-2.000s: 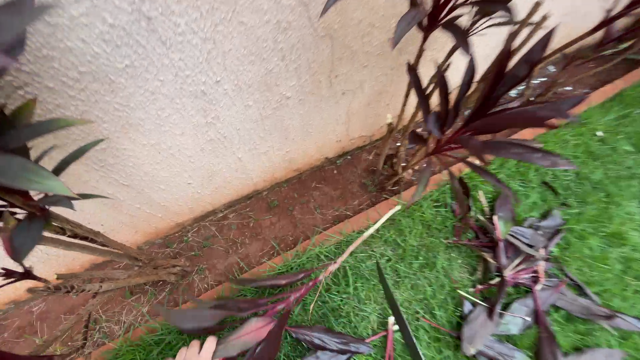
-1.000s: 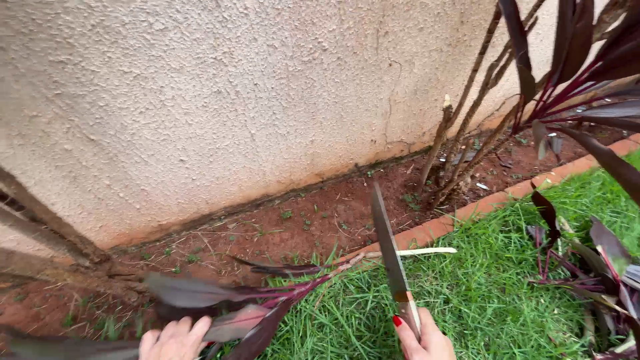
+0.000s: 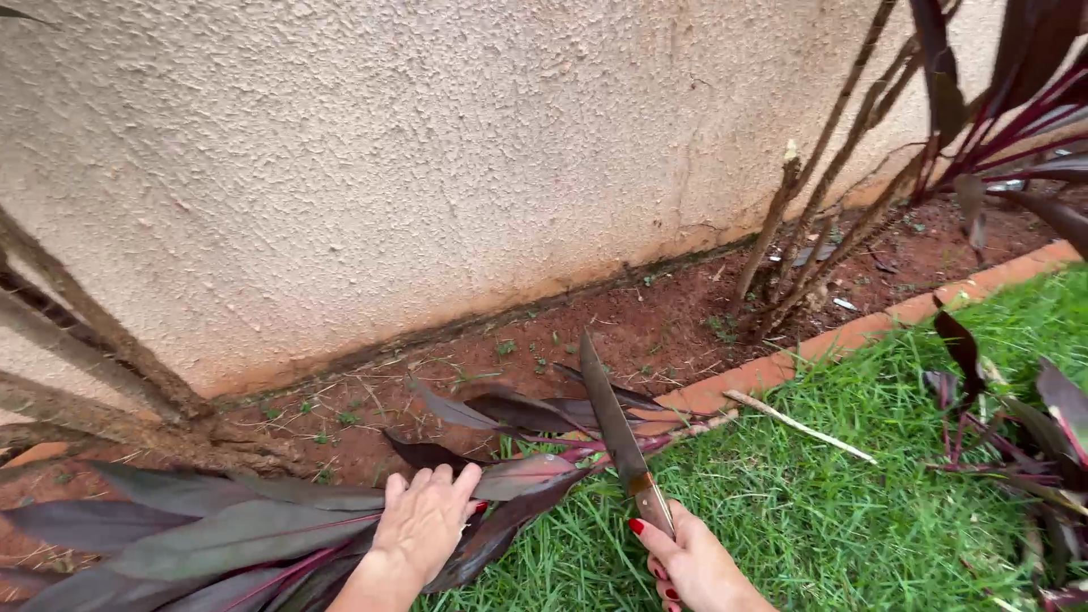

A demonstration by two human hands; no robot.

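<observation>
My right hand [image 3: 688,552] grips the wooden handle of a knife [image 3: 616,416], its long worn blade pointing up and away across the purple leaves. My left hand [image 3: 425,527] lies among the long dark leaves of a cut cordyline stem [image 3: 527,476]; the thumb is partly hidden, and whether the fingers grip a leaf is unclear. Larger green-purple leaves [image 3: 246,527] spread to the left below the hand. A pale bare piece of stem [image 3: 799,425] lies on the grass just beyond the leafy stem's end.
A rough plastered wall [image 3: 408,170] rises behind a bed of red soil [image 3: 671,319]. A brick edging [image 3: 850,336] separates soil from grass [image 3: 765,501]. Standing woody stems [image 3: 807,212] rise at right, others [image 3: 102,340] at left. Cut dark leaves [image 3: 1045,442] lie at right.
The knife and right hand have come into view since the earliest frame. The pale stem end, joined to the leafy stem before, now lies as a separate-looking piece on the grass.
</observation>
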